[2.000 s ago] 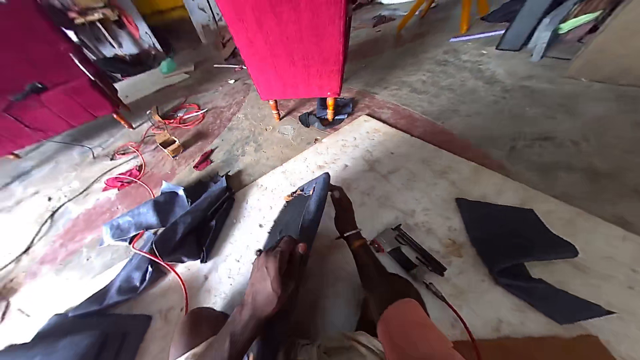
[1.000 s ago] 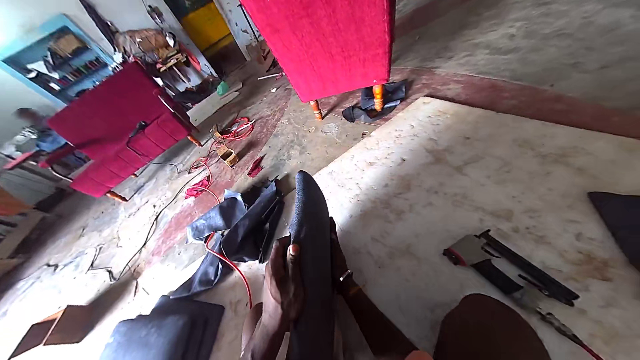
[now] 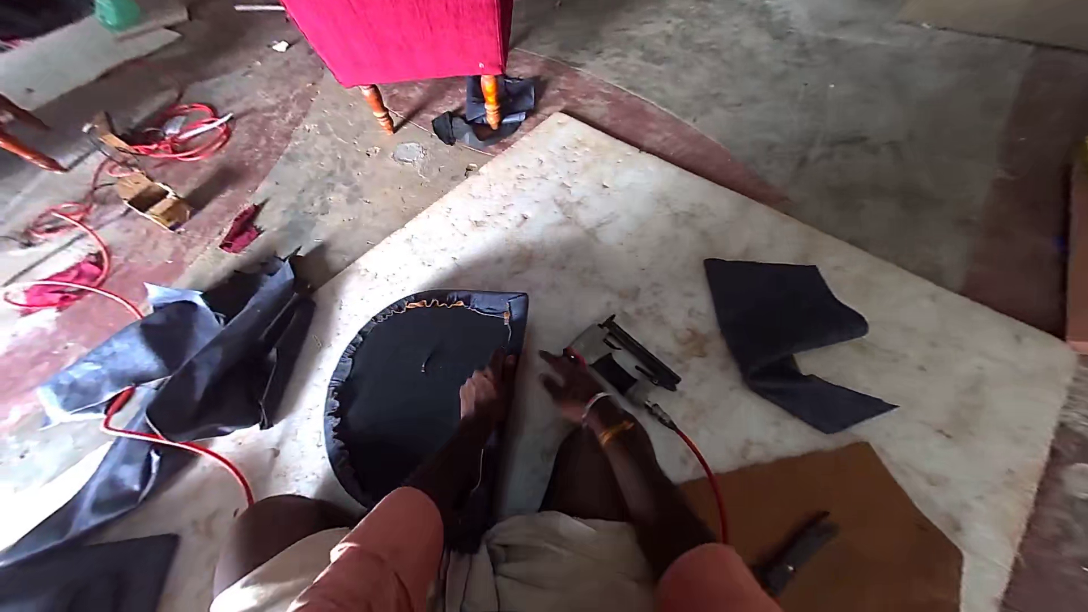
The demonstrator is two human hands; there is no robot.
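Observation:
A rounded panel covered in dark fabric [image 3: 399,382] lies flat on the pale board, its gathered fabric edge and orange stitching facing up. My left hand [image 3: 486,393] rests on its straight right side, pressing the folded fabric; the exact finger grip is hard to see. Just right of the panel, my right hand [image 3: 571,387] has its fingers spread, the fingertips at the near end of a pneumatic staple gun [image 3: 625,357]. No closed grip on the tool shows. A red air hose [image 3: 710,476] runs from the staple gun's fitting.
Cut dark fabric [image 3: 765,331] lies at right on the pale board [image 3: 595,204]. Scissors [image 3: 795,552] rest on a brown sheet [image 3: 884,510]. Crumpled dark fabric [image 3: 229,365] and red hose [image 3: 183,438] are at left. Beyond stands a red upholstered seat [image 3: 408,38] on wooden legs.
The panel, held up on edge between both hands a second ago, now lies flat with its gathered side up. My right hand has left it and moved to the staple gun. The view has shifted.

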